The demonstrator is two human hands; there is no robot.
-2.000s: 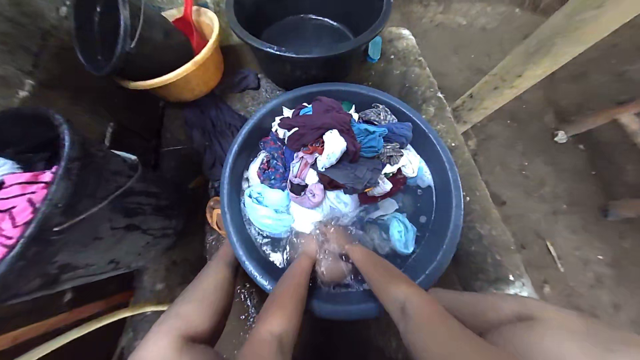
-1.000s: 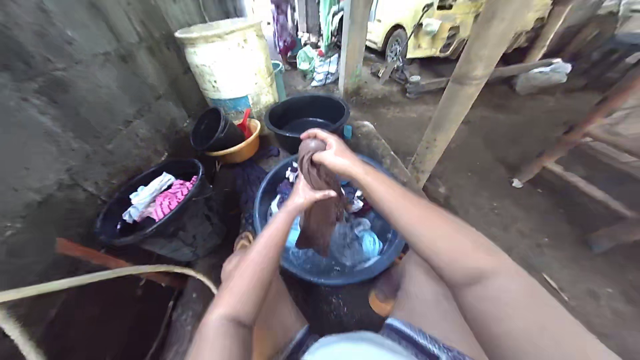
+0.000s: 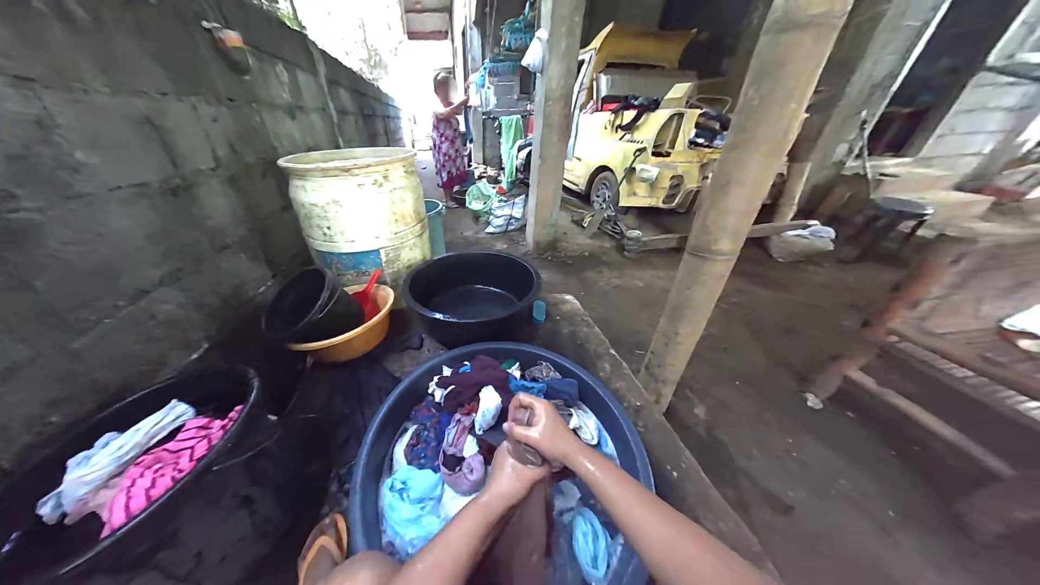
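Note:
A brown wet cloth (image 3: pixel 524 520) is bunched in both my hands above a large dark blue plastic basin (image 3: pixel 371 443). My left hand (image 3: pixel 516 475) grips it just below my right hand (image 3: pixel 543 426), whose fingers wrap its upper end. The rest of the cloth hangs down between my forearms. Under and around it, the basin holds wet clothes in water: a dark maroon garment (image 3: pixel 479 380), a light blue cloth (image 3: pixel 413 500), a purple-pink cloth (image 3: pixel 463 474) and another light blue piece (image 3: pixel 591 540).
A black basin (image 3: pixel 471 296) stands beyond, beside an orange basin (image 3: pixel 349 345) holding a black bucket (image 3: pixel 301 305) and a red dipper (image 3: pixel 370 296). Left, a black tub (image 3: pixel 252 390) holds pink striped cloth. A bamboo post (image 3: pixel 723 211) rises at right. Farther back are a drum (image 3: pixel 361 211), a person (image 3: pixel 449 138) and a yellow vehicle (image 3: pixel 634 150).
My hands were down in the basin water two seconds ago; one second ago they held the brown cloth up. Now they are closer together on it. The view has tilted up.

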